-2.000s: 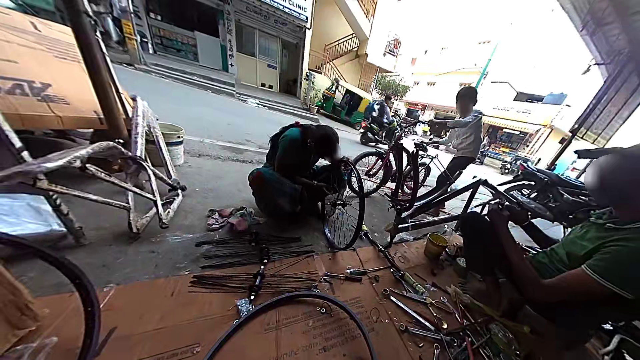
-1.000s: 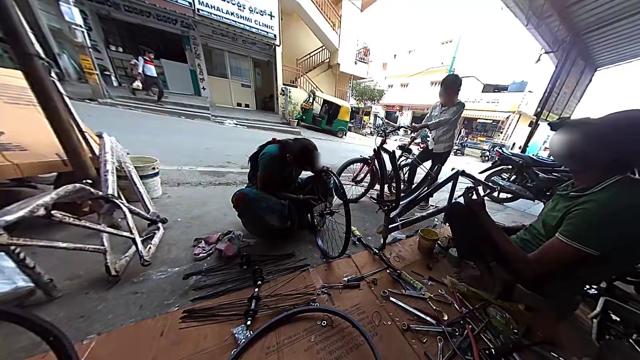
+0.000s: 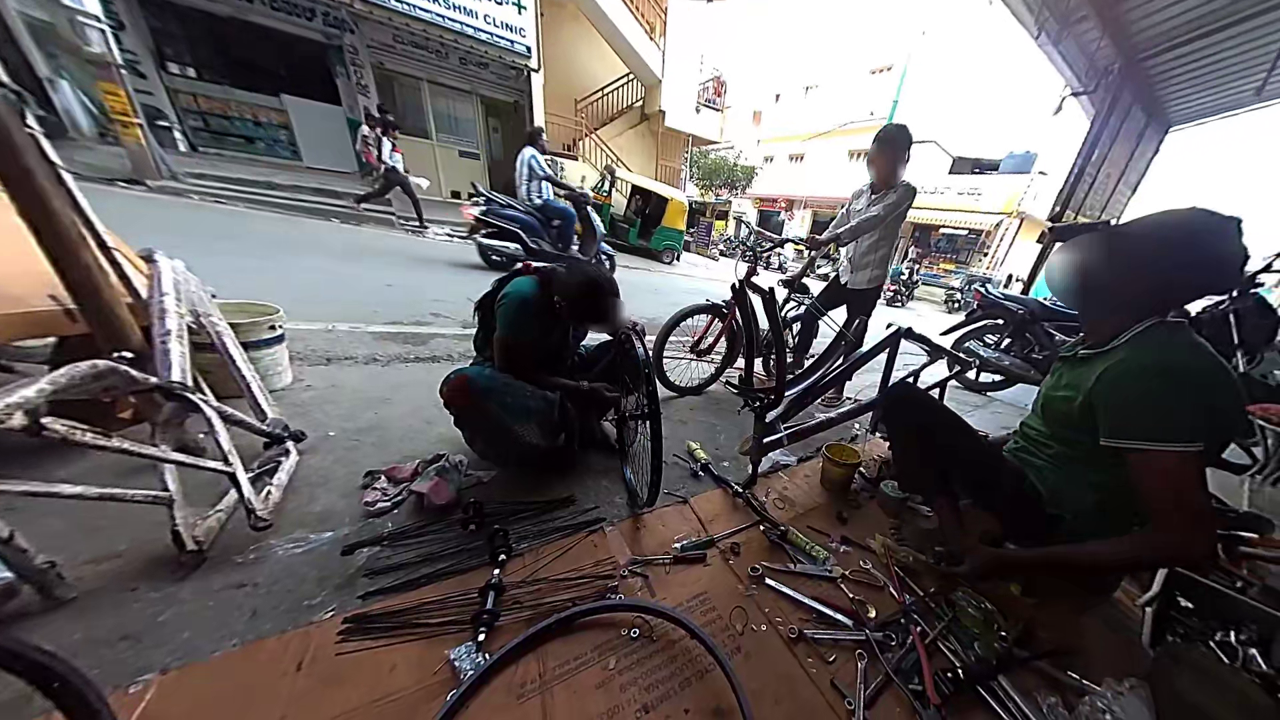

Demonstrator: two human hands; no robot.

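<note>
Neither my left hand nor my right hand shows in the head view. A bare black bicycle rim (image 3: pixel 600 608) lies at the bottom centre, partly cut off by the frame edge. Bundles of black spokes (image 3: pixel 480 600) and hubs (image 3: pixel 490 590) lie beyond it on the cardboard. To the right are spanners (image 3: pixel 810 600), a pair of scissors (image 3: pixel 810 570) and other hand tools. A crouching person (image 3: pixel 545 370) holds a spoked wheel (image 3: pixel 640 420) upright. At the right, a person in a green shirt (image 3: pixel 1120 430) sits with a hand low near the tools.
Cardboard (image 3: pixel 620 660) covers the near ground. Wrapped bicycle frames (image 3: pixel 180 400) and a white bucket (image 3: pixel 260 345) stand left. A dark bicycle frame (image 3: pixel 830 390) stands beyond the tools, near a small yellow pot (image 3: pixel 840 465). Another person (image 3: pixel 870 230) holds a bicycle (image 3: pixel 700 345).
The seated person's hands have moved from the dark bicycle frame down toward the tools. A scooter with a rider now shows on the road, where the frame from one second ago shows none.
</note>
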